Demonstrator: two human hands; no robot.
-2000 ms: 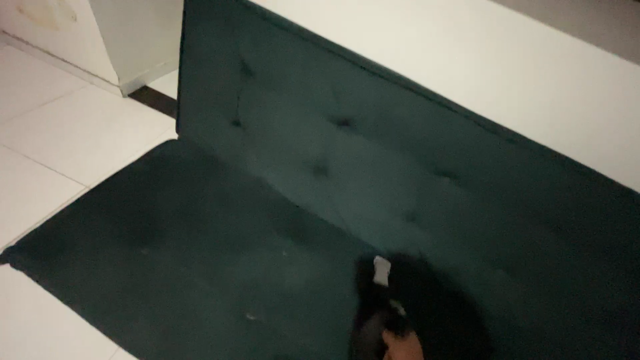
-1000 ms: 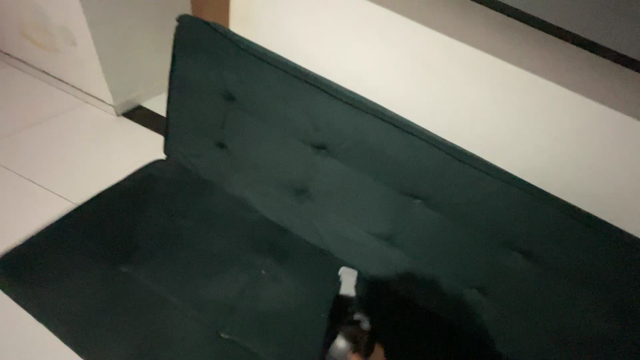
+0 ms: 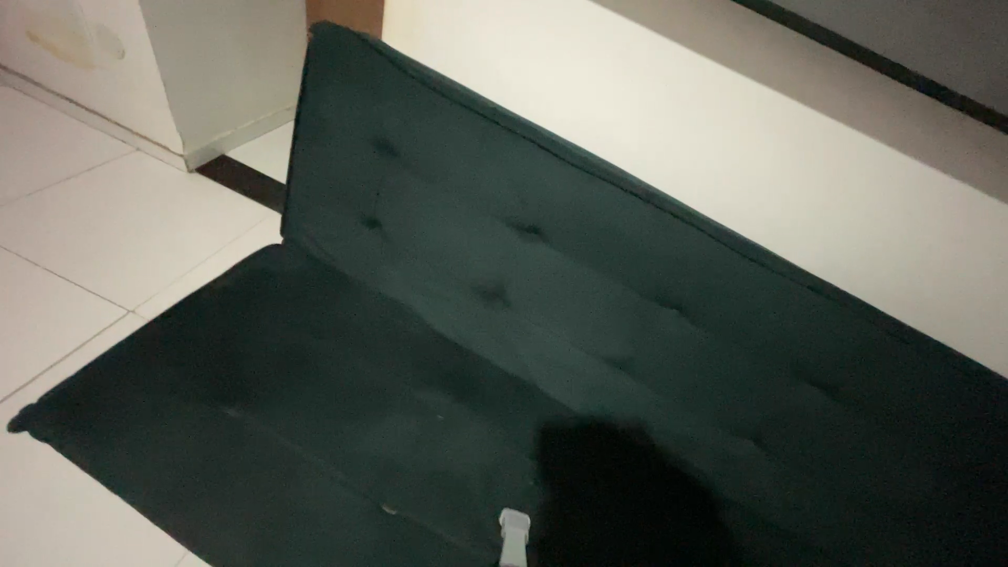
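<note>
A dark green tufted sofa fills most of the head view, with its backrest (image 3: 472, 213) against the wall side and its seat (image 3: 299, 378) in front. At the bottom edge, the pale grey end of a tool (image 3: 515, 535) shows over the seat; its kind cannot be told, and the rest of it lies below the frame. Neither my left hand nor my right hand is visible. A dark shadow spreads over the seat and backrest just right of the tool. Small light specks lie on the seat fabric.
A white wall (image 3: 630, 102) rises behind the backrest. White floor tiles (image 3: 102, 236) run along the left, up to a wall corner (image 3: 185, 150). A dark floor strip (image 3: 240, 181) lies between that corner and the sofa.
The hand seen at the bottom in both earlier frames has left the view. The tool has moved down, so only its pale end shows. The view has shifted somewhat.
</note>
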